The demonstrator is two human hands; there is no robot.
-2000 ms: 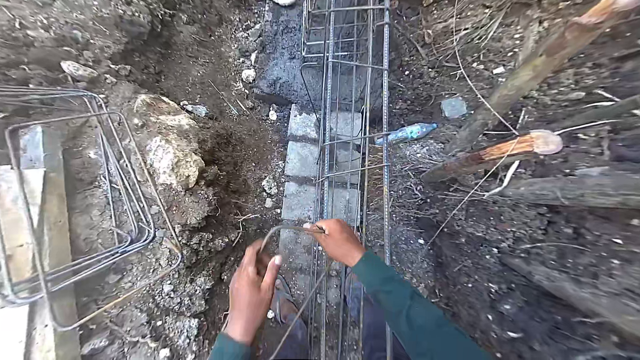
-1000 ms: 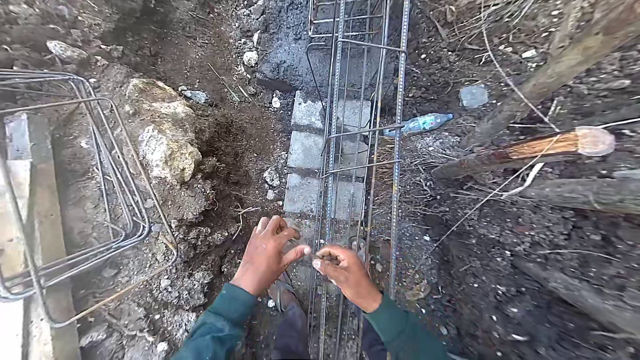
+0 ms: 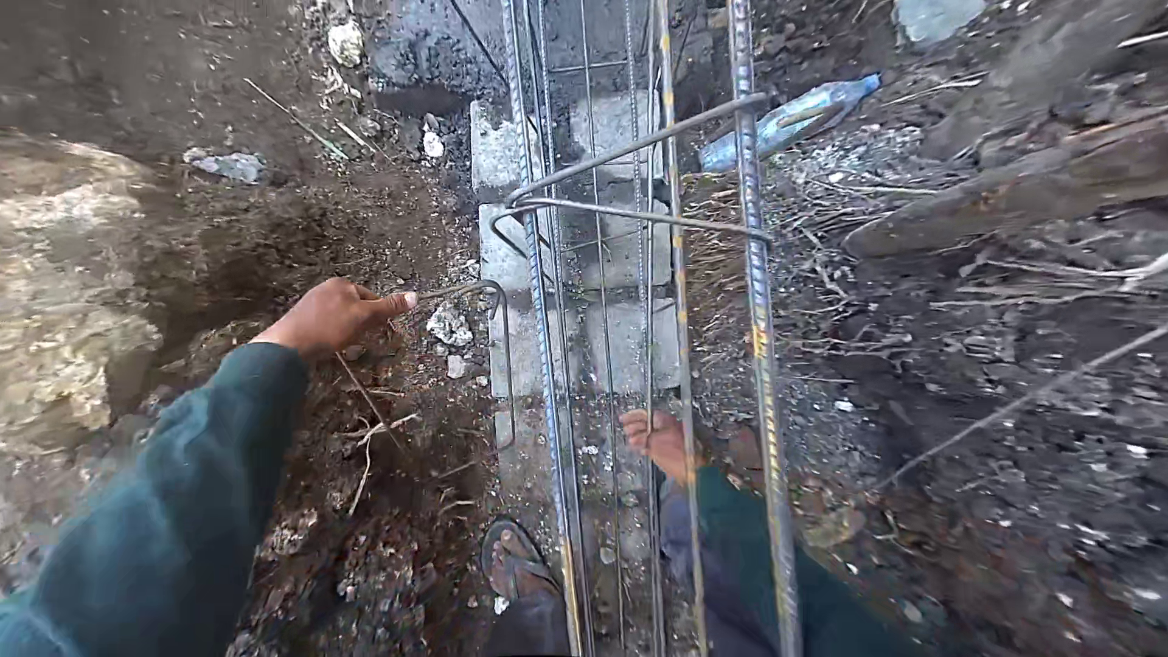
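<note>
My left hand pinches one end of a bent steel stirrup between thumb and fingers, left of a long rebar cage. The stirrup's hooked corner lies just beside the cage's left ribbed bar. My right hand is low among the long bars, partly hidden behind them; whether it grips anything cannot be told. Above the hands, two bent stirrups cross the cage, reaching the thick right rebar.
Concrete blocks lie in the trench beneath the cage. A crumpled plastic bottle rests at the upper right. A large rock stands at the left, a log at the right. My sandalled foot is below the bars.
My hands, close together above the cage before, are now apart: the left out to the left with the stirrup, the right down among the bars. The view has moved closer to the cage.
</note>
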